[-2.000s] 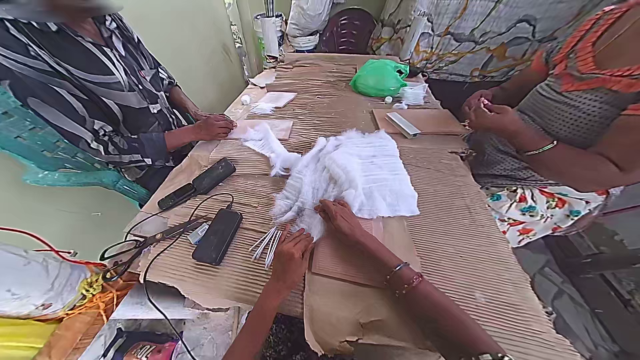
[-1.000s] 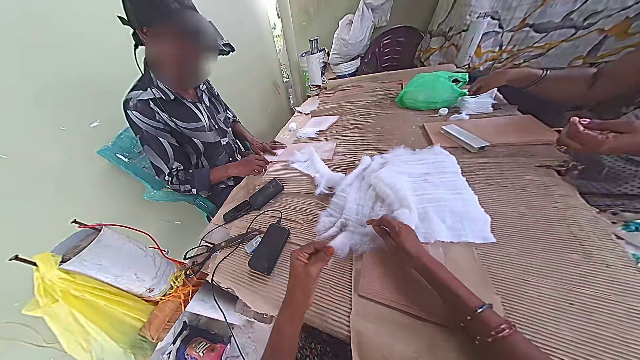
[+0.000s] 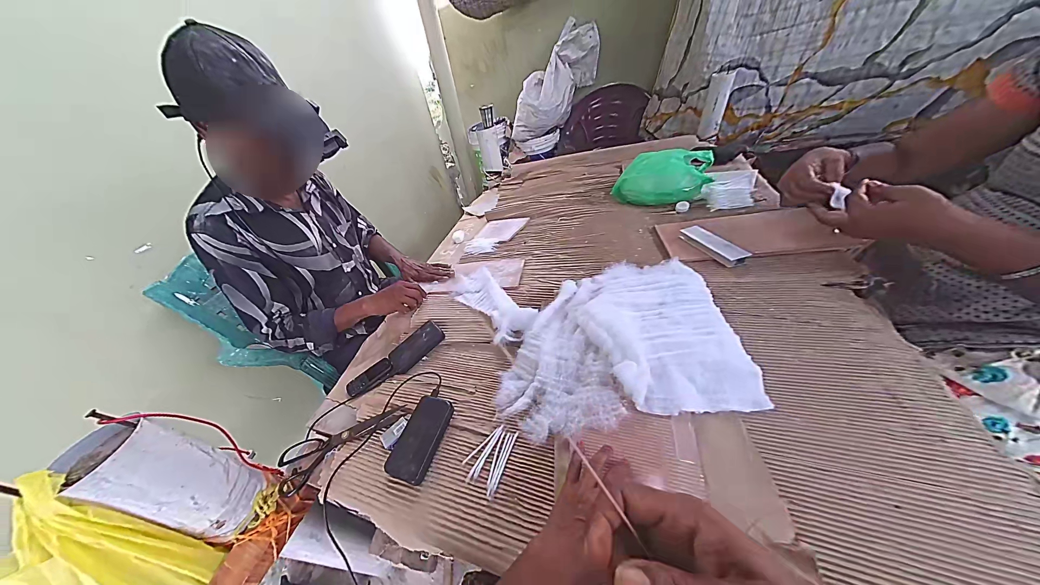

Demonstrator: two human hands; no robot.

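Note:
A thin stick (image 3: 600, 487) runs slantwise past my two hands at the bottom centre. My right hand (image 3: 691, 536) has thumb and fingers closed on its lower end. My left hand (image 3: 581, 512) lies beside it over a flat board (image 3: 650, 443); whether it grips anything is hidden. Just beyond the hands, a heap of white cotton wool (image 3: 569, 366) spreads into a flat cotton sheet (image 3: 691, 341). Several white wicks or thin sticks (image 3: 493, 459) lie on the corrugated cardboard (image 3: 853, 406) left of my hands.
A black phone or power bank (image 3: 418, 440) with cables, scissors (image 3: 325, 447) and a black case (image 3: 396, 357) lie at the left edge. A person (image 3: 276, 244) sits left; another person's hands (image 3: 861, 191) work at right. A green plastic bag (image 3: 662, 176) and metal channel (image 3: 715, 245) lie farther back.
My hands have left the cotton's near edge and come closer to me, with a thin stick now showing at them. The view has swung left since the earliest frame.

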